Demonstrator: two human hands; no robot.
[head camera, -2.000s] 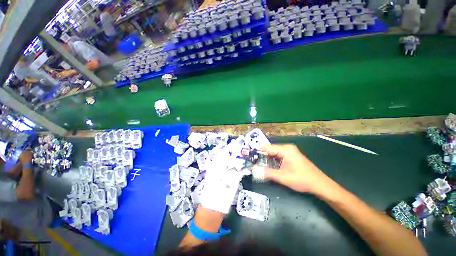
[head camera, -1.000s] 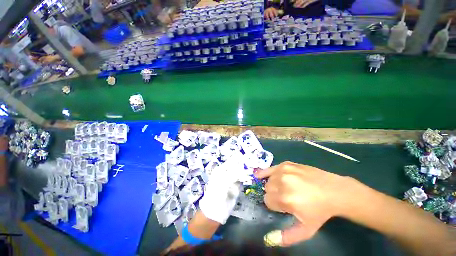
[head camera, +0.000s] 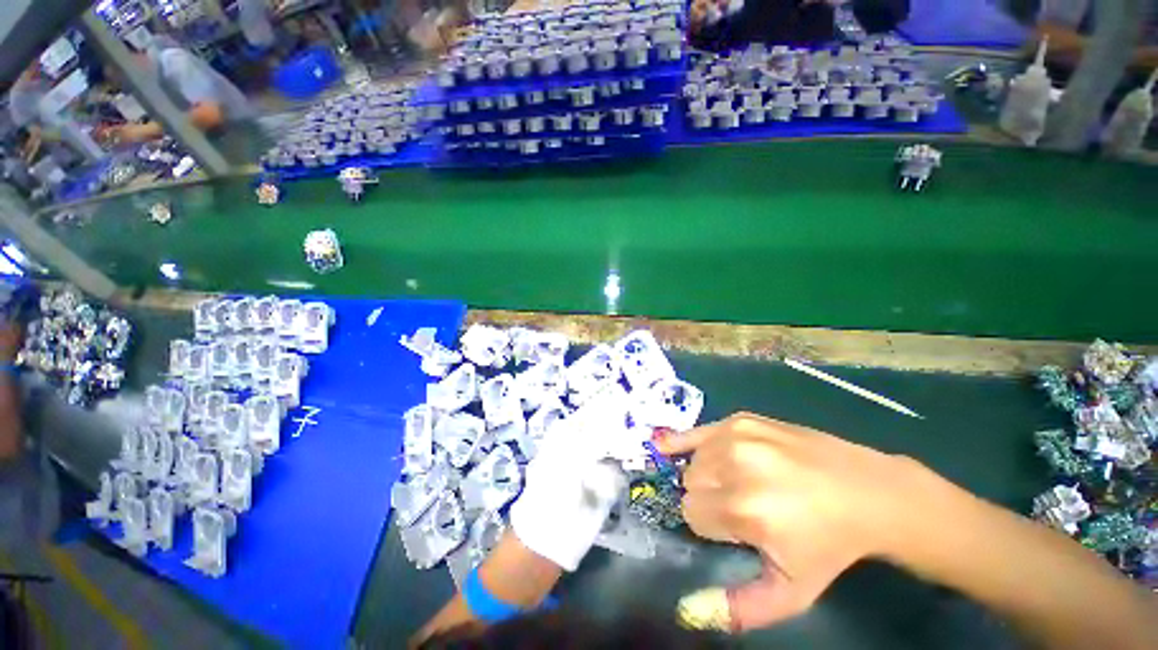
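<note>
My left hand (head camera: 568, 489), in a white glove with a blue wristband, holds a small wired circuit-board assembly (head camera: 654, 499) over the bench, beside the heap of pale housings (head camera: 489, 419). Dark, red and blue wires show at its top. My right hand (head camera: 775, 508) is bare, with a yellowish cover on the thumb. Its index fingertip presses at the wires; the thumb is held apart. The glove and fingers hide most of the unit, and whether a housing is in the glove cannot be told.
A blue sheet (head camera: 343, 438) with rows of housings lies left. Circuit-board assemblies (head camera: 1111, 438) are piled right. A thin stick (head camera: 853, 387) lies near the tan edge strip. The green belt (head camera: 762, 241) carries spaced units. Stacked trays (head camera: 552, 95) and squeeze bottles (head camera: 1031, 99) stand beyond.
Since two seconds ago, my right hand has gone from pinching the unit with thumb and finger to pressing with the index fingertip, thumb apart. The belt units have shifted left.
</note>
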